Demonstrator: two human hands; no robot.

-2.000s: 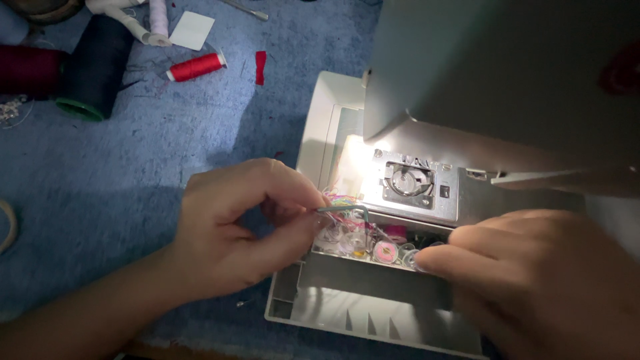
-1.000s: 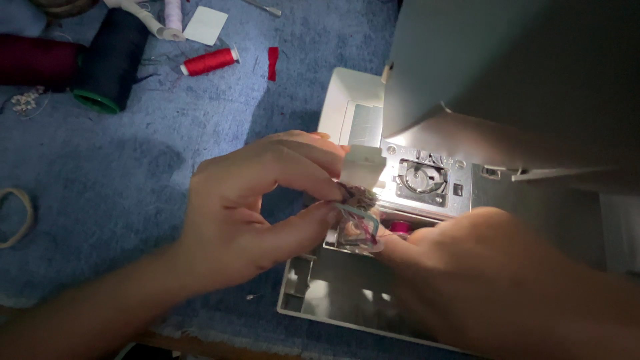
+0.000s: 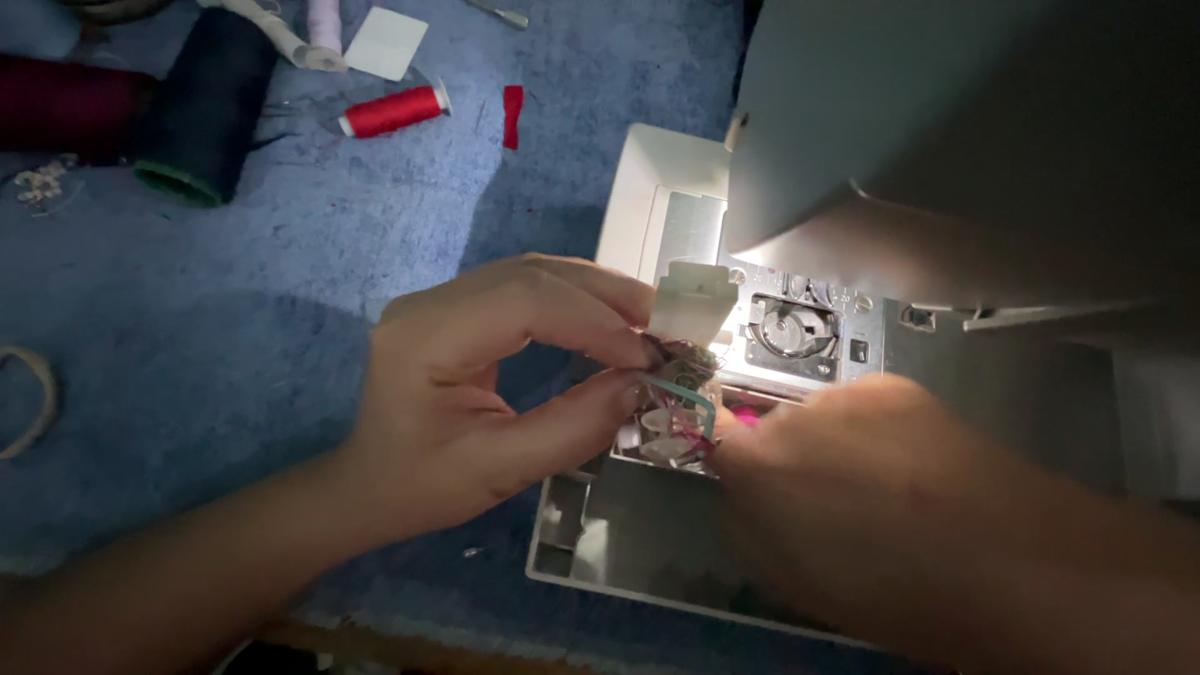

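My left hand (image 3: 506, 394) pinches a bundle of tangled threads (image 3: 692, 361) between thumb and fingertips. A thin bent pale-green piece (image 3: 689, 392) extends from the pinch. A pale translucent plastic piece (image 3: 694, 298) stands beside these fingertips. Below them, clear bobbins (image 3: 664, 436) lie in the storage compartment of the sewing machine. My right hand (image 3: 862, 478) reaches into the compartment from the right, fingertips beside a pink bobbin (image 3: 746, 414); they are blurred and partly hidden, so a grip cannot be made out. Behind the hands is the lit bobbin case area (image 3: 793, 328).
The sewing machine head (image 3: 900, 159) overhangs the upper right. On the blue cloth (image 3: 281, 244) lie a red thread spool (image 3: 394, 111), a red scrap (image 3: 512, 117), a white square (image 3: 386, 43), a dark thread cone (image 3: 208, 103) and a maroon cone (image 3: 70, 105).
The thread bundle and the translucent plastic piece now show raised at my left fingertips. My right hand has moved left, closer to my left hand, and covers more of the compartment.
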